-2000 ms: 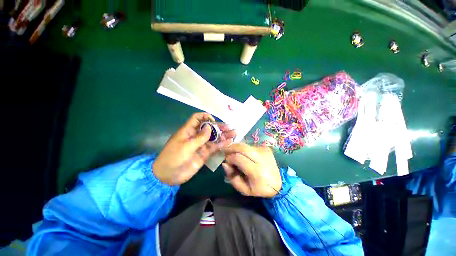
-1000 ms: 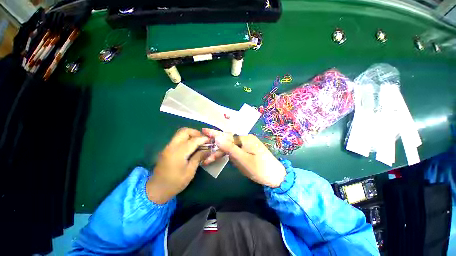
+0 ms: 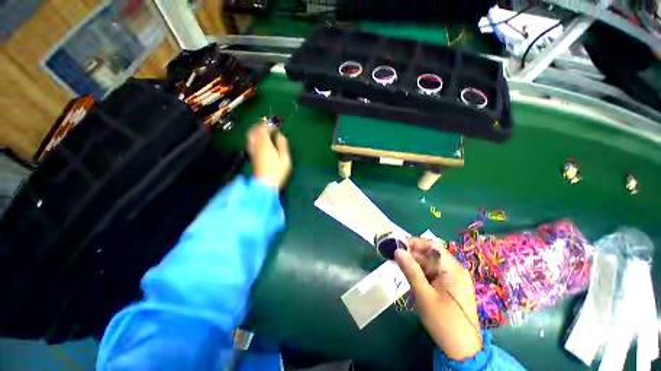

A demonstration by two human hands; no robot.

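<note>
My left hand is stretched out to the upper left. Its fingertips are at a small metallic unit on the bench; whether they grip it I cannot tell. My right hand holds a round unit with a dark face and bright rim between thumb and fingers. The unit is over off-white strips lying crossed on the green bench. A loose strip end shows below it.
A black tray with several ringed round units rests on a green-topped stand. Clear bag of coloured loops at right, bag of white strips beyond. Stacked black trays at left, orange-white sticks behind. More units stand at right.
My hands were together over the strips and are now apart. The left has gone to the upper left; the right has the round unit. The view has shifted left and up, showing the tray.
</note>
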